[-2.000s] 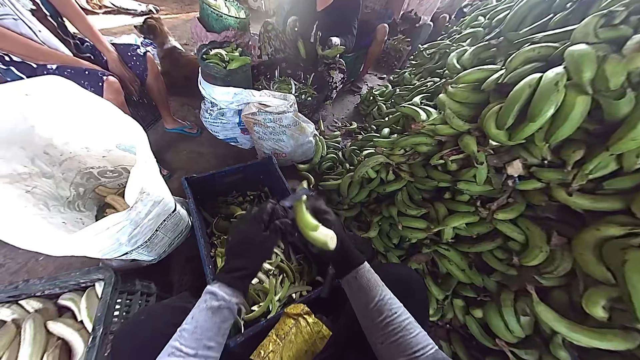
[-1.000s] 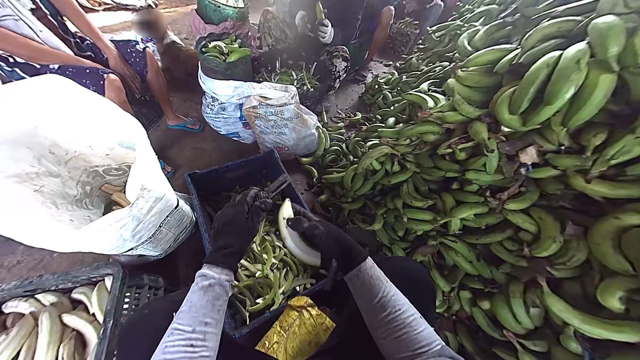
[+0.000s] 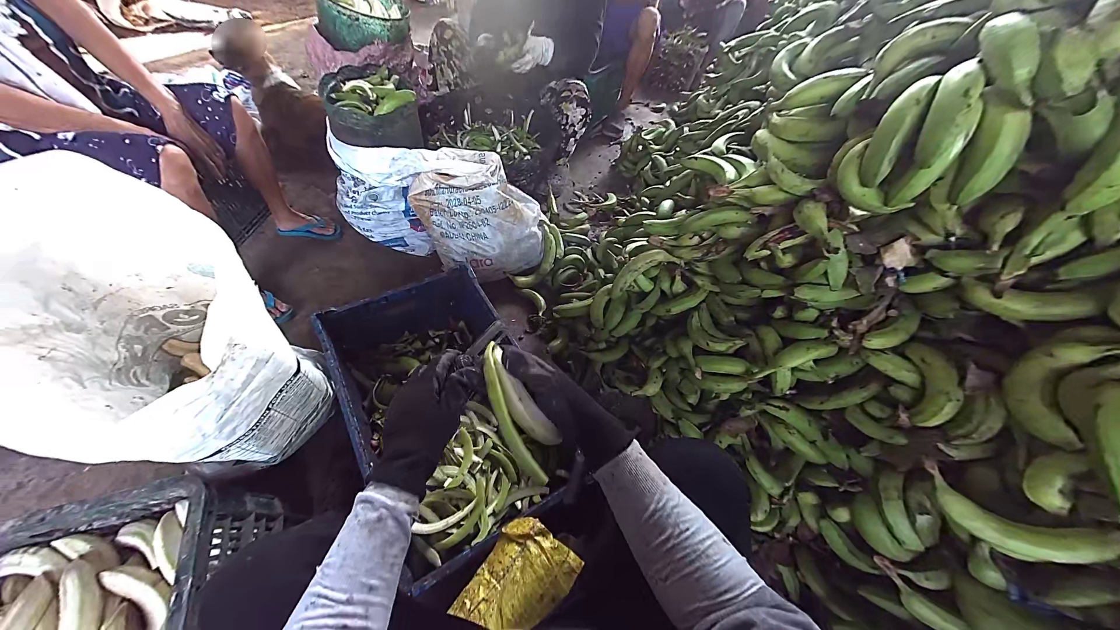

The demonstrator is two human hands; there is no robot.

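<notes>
Both my hands wear black gloves and meet above a blue plastic crate [image 3: 337, 367]. My right hand [image 3: 560, 398] grips a partly peeled green plantain [image 3: 529, 402], with a strip of green peel [image 3: 507, 416] hanging along its left side. My left hand [image 3: 429, 411] is closed around a knife [image 3: 486, 337], whose blade shows at the plantain's upper end; the handle is hidden in the glove. Under my hands, cut plantain peels [image 3: 472, 499] fill much of the crate.
A large heap of green plantains [image 3: 787, 350] rises on the right. At left are an open white sack [image 3: 262, 394] and a black crate [image 3: 197, 525] of peeled plantains. Filled sacks [image 3: 481, 210] stand ahead. A seated person [image 3: 201, 131] and other people are beyond. A yellow wrapper [image 3: 521, 573] lies near me.
The plantain in my right hand was greener two seconds ago, then showed a pale peeled side. Now a green strip of peel stands away from it. My hands remain over the crate.
</notes>
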